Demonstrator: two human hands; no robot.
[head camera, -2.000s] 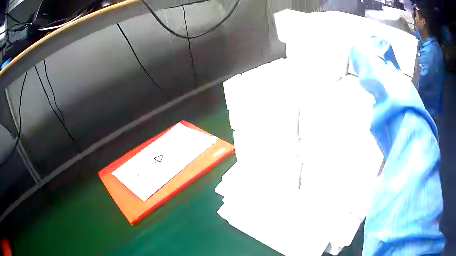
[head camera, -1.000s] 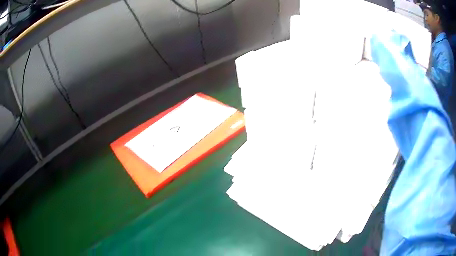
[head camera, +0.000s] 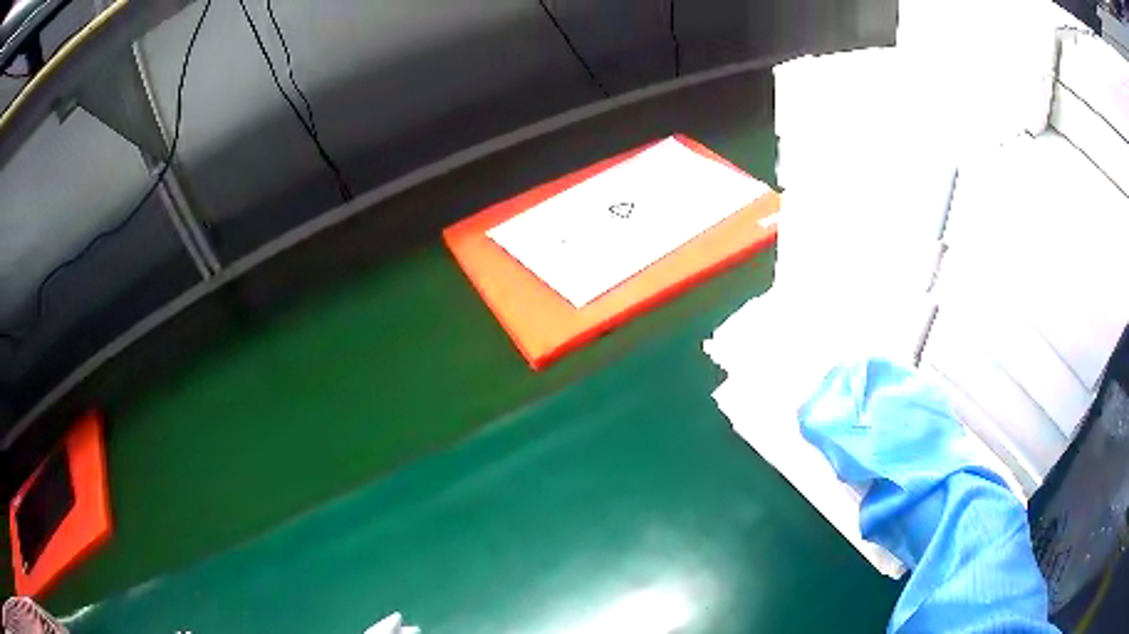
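Tall stacks of white card inserts (head camera: 854, 186) stand at the right, washed out by glare. The light blue sleeve of my right arm (head camera: 953, 533) reaches up from the bottom right over the near part of the stacks. My right hand beyond the cuff blends into the white, so its fingers and any hold cannot be made out. My left hand cannot be identified. A small white shape (head camera: 391, 624) is cut off by the bottom edge; I cannot tell what it is. A white bag (head camera: 631, 223) with a triangle mark lies on an orange-red pad (head camera: 557, 328).
A second orange-red pad (head camera: 89, 495) with a black flat screen (head camera: 47, 514) lies at the far left. A pinkish object (head camera: 31, 617) is cut off below it. Cables hang before the grey partition (head camera: 433, 99) behind the green surface (head camera: 310, 409).
The view has swung left, so the bagged pad and stacks sit further right. My right arm has come down from the top of the stacks to their near part. The far-left pad shows more fully.
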